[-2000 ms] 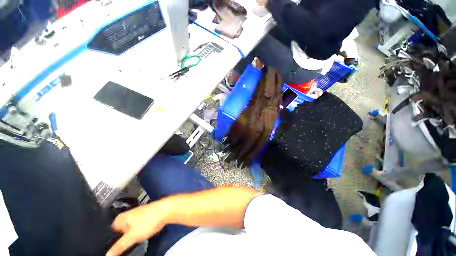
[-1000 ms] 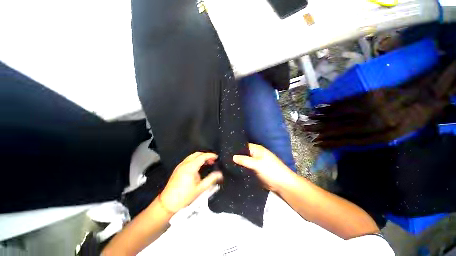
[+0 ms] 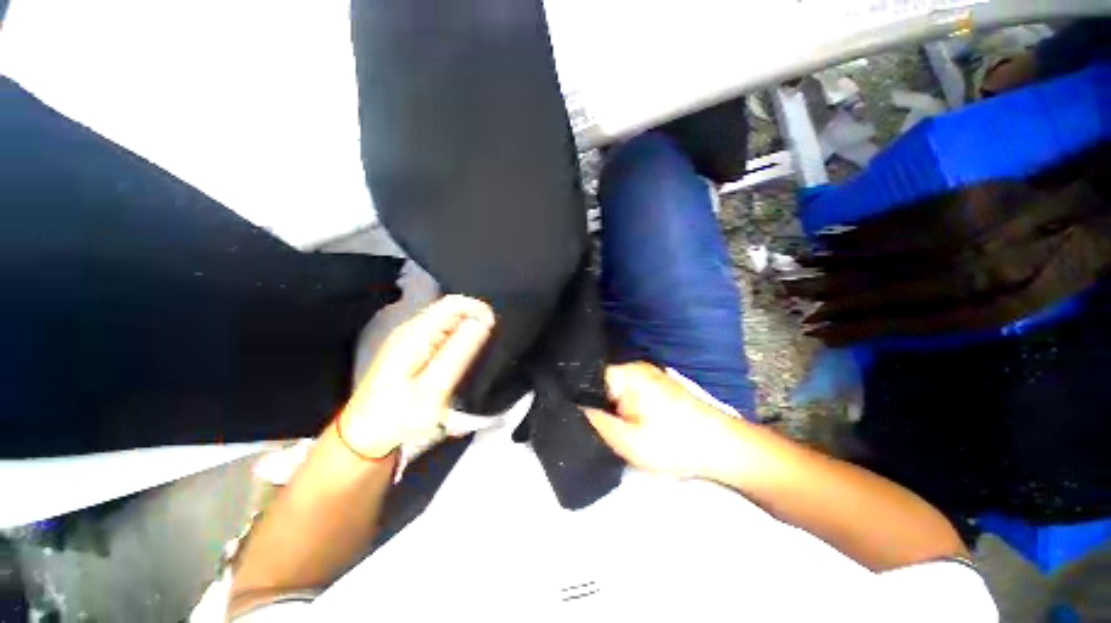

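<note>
A long black fabric panel (image 3: 475, 146) runs from the top edge over the table edge down into my lap. Its lower end is folded and bunched, with a speckled flap (image 3: 570, 450) hanging in front of my white shirt. My left hand (image 3: 420, 365) lies against the left side of the panel near a pale cloth edge; its fingertips are partly hidden, so its grip is unclear. My right hand (image 3: 652, 414) pinches the right edge of the bunched black fabric.
A white table (image 3: 682, 61) spans the top. Another large black cloth (image 3: 183, 316) lies at the left. At the right are a blue crate (image 3: 1011, 128), a brown cloth bundle (image 3: 962, 256) and black speckled pieces (image 3: 999, 414). Scraps lie on the floor.
The view has shifted, and the phone is out of sight. The panel's lower end is now folded over and bunched. My left hand has moved up along its left side.
</note>
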